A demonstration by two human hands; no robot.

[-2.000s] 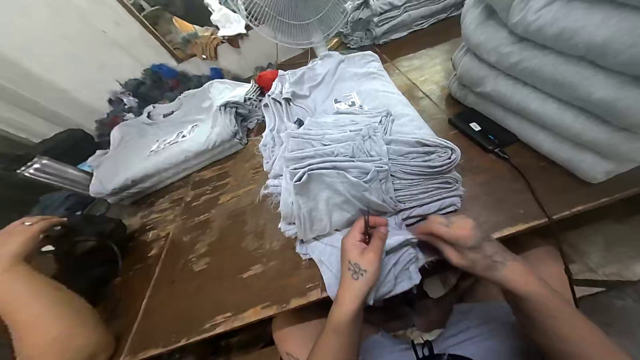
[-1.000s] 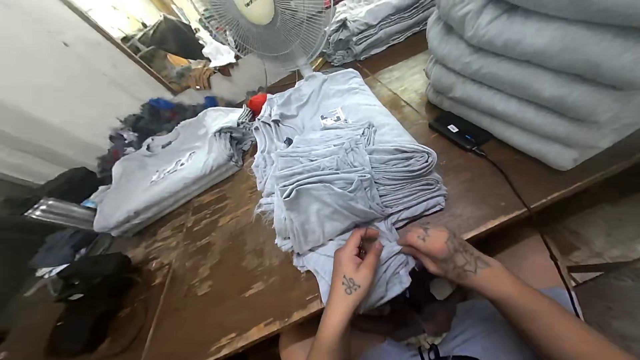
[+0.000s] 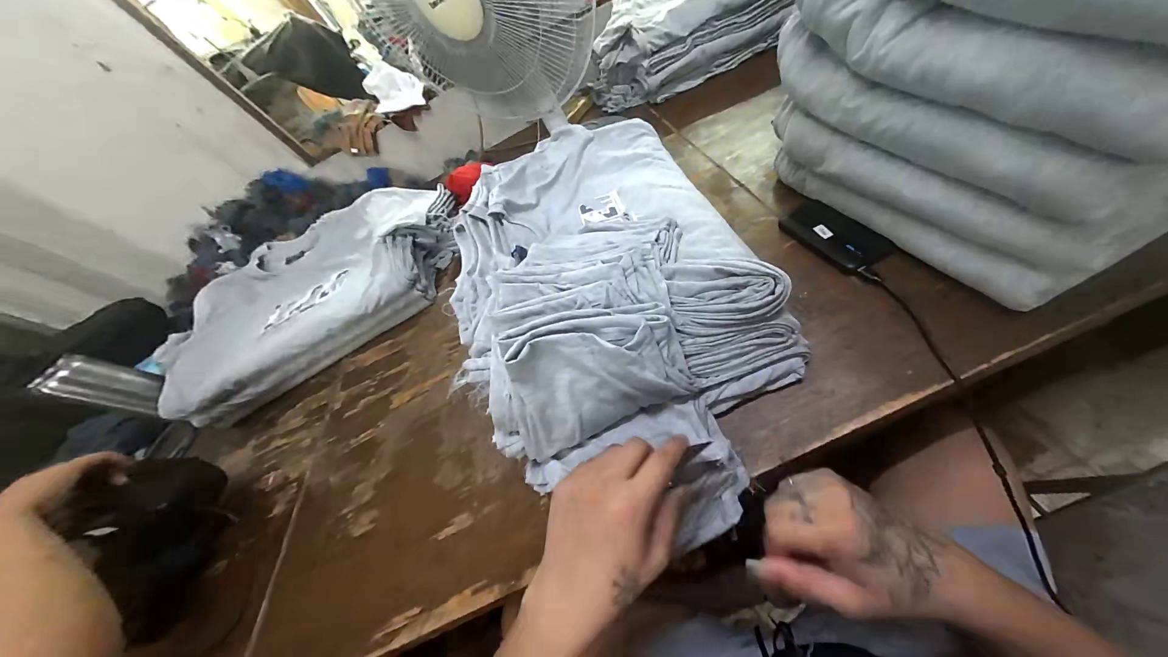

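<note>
A pile of grey garments (image 3: 584,383), folded and stacked in layers, lies on the wooden table, its lowest piece of grey fabric (image 3: 703,502) hanging toward the table's front edge. My left hand (image 3: 620,502) rests on that fabric, with a small dark pointed tool between its fingers; what tool it is cannot be told. My right hand (image 3: 830,547) is just right of the fabric, beyond the table's edge, with its fingers curled. Whether it holds anything is not visible.
Folded grey shirts (image 3: 301,292) lie at left, a fan (image 3: 502,46) behind. At right stand a tall stack of grey cloth (image 3: 958,155) and a black power bank (image 3: 835,239) with a cable. Another person's hand (image 3: 64,493) is by a black object (image 3: 155,547).
My right hand has come away from the fabric to the right. My left hand has turned, its back now facing up. The other person's hand, out of view one second ago, shows again at left.
</note>
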